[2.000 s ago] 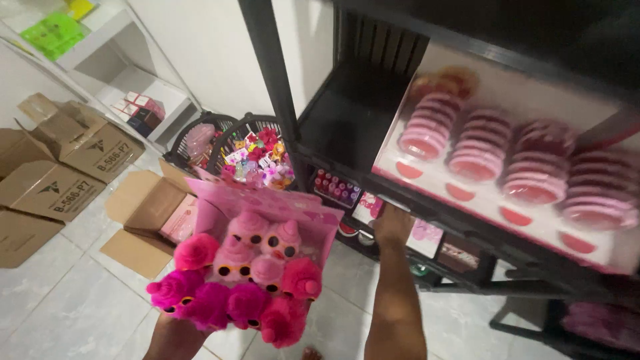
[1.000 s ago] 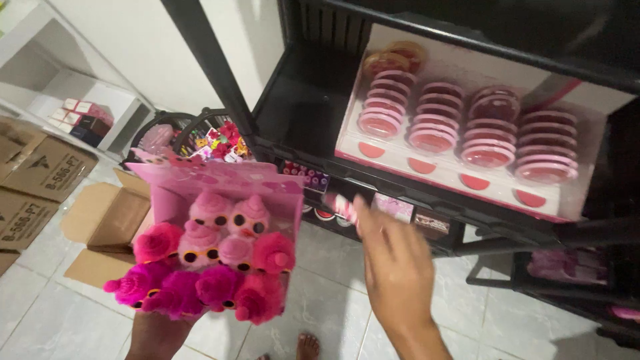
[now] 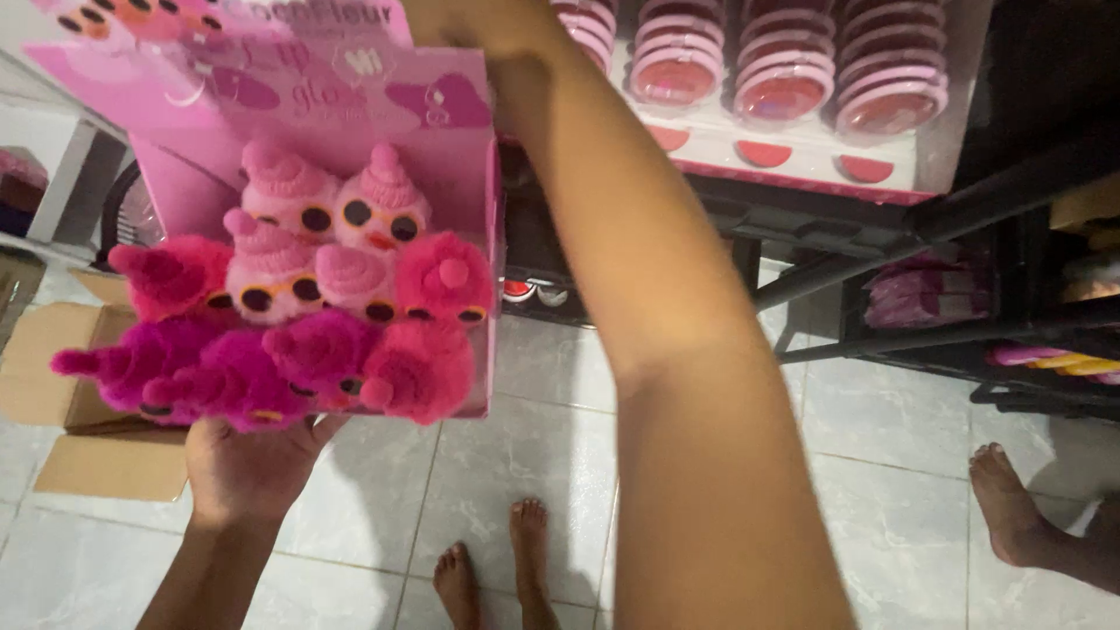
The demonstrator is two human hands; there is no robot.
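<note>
My left hand [image 3: 254, 468] supports a pink cardboard display box [image 3: 442, 166] from below, its palm under the front edge. Several fluffy pom-pom figures with knitted hats, dark round eyes and orange rims fill the box; pale pink ones [image 3: 381, 206] stand at the back, magenta ones [image 3: 249, 376] lie at the front. The box's printed backboard bears writing. My right arm reaches up across the view, past the box's right side. Only part of my right hand [image 3: 464, 22] shows at the top edge, behind the backboard, so its fingers and anything in them are hidden.
A black shelf unit [image 3: 744, 214] on the right carries a display of stacked round pink compacts [image 3: 783, 83]. An open cardboard box [image 3: 114, 464] sits on the tiled floor at the left. Another person's foot [image 3: 1006, 507] is at the lower right, near pink packets [image 3: 927, 293].
My right hand has moved from the lower shelf, with a small pink-and-white item in it one second ago, up to the top of the view. The pink display box now appears closer.
</note>
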